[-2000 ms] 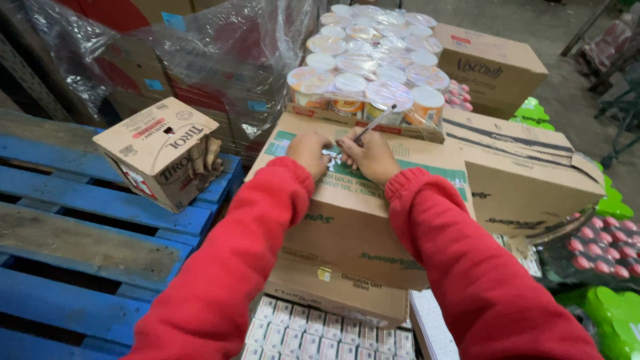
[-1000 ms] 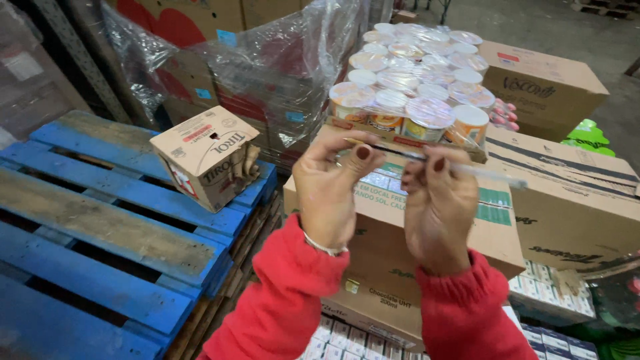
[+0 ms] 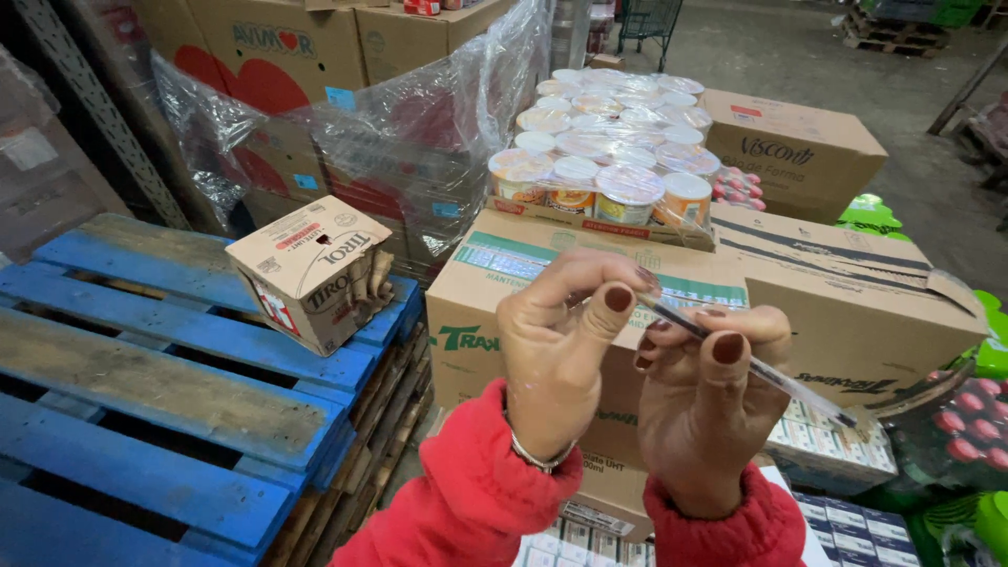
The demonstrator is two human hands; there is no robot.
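A clear ballpoint pen (image 3: 776, 376) slants down to the right between my hands. My left hand (image 3: 563, 339) pinches its upper left end between thumb and fingertips. My right hand (image 3: 713, 386) grips the barrel near the middle with thumb and fingers. Both hands are raised over a large cardboard box (image 3: 465, 291) with green print and tape on top. On the back of that box stands a shrink-wrapped tray of lidded cups (image 3: 630, 183). Whether the pen's tip is covered cannot be told, as my fingers hide it.
At left, a torn-sided carton (image 3: 303, 260) sits on a blue wooden pallet (image 3: 157, 370). Film-wrapped boxes (image 3: 291, 47) stand behind it. To the right are another carton (image 3: 843, 291), a Visconti box (image 3: 787, 150) and red-capped bottles (image 3: 976, 417). Small wrapped packs lie below.
Two seconds ago my hands were down on the box top with the pen in the right one. Both are now raised off it, and my left hand has taken hold of the pen's end.
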